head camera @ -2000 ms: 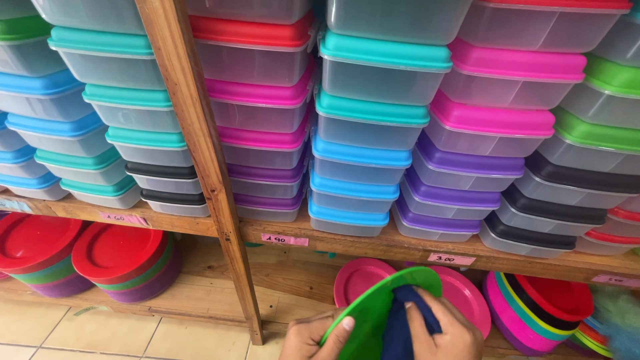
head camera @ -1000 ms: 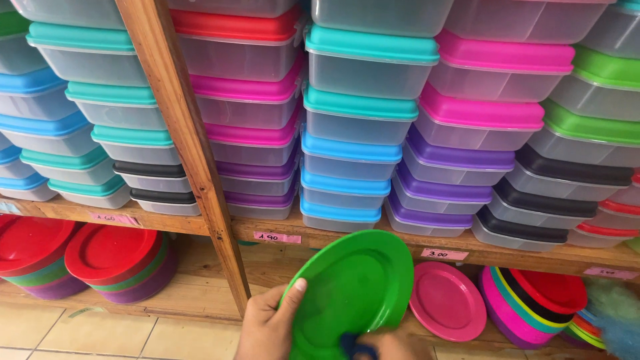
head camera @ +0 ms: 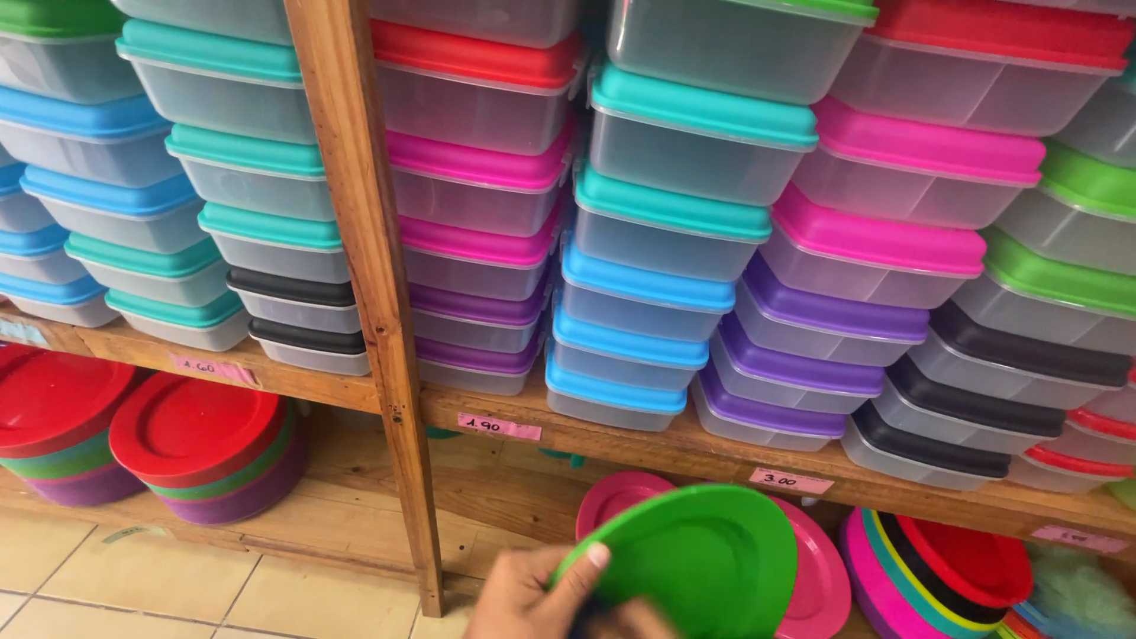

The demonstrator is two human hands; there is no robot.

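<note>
My left hand (head camera: pixel 532 590) grips the rim of a green plastic plate (head camera: pixel 701 559), thumb on its upper face; the plate is tilted above the low shelf. My right hand (head camera: pixel 635 619) is blurred at the bottom edge, close to the plate's lower left part. Beside it a bit of dark blue cloth (head camera: pixel 590 614) shows, mostly hidden between the hands. Behind the green plate, pink plates (head camera: pixel 821 568) lie on the bottom shelf, partly covered from view.
Lidded plastic containers (head camera: pixel 639 288) stand stacked on the wooden shelf (head camera: pixel 612 444) above. A wooden post (head camera: pixel 377 311) rises left of my hands. Stacked red-topped plates (head camera: pixel 200 426) sit at lower left, another multicolored stack (head camera: pixel 963 559) at lower right. The tiled floor (head camera: pixel 133 577) shows below.
The green plate was seen nearly edge-on at first, with blue cloth in my right hand; its face then turned into view. My right hand and the cloth have shifted leftward along the plate since one second ago.
</note>
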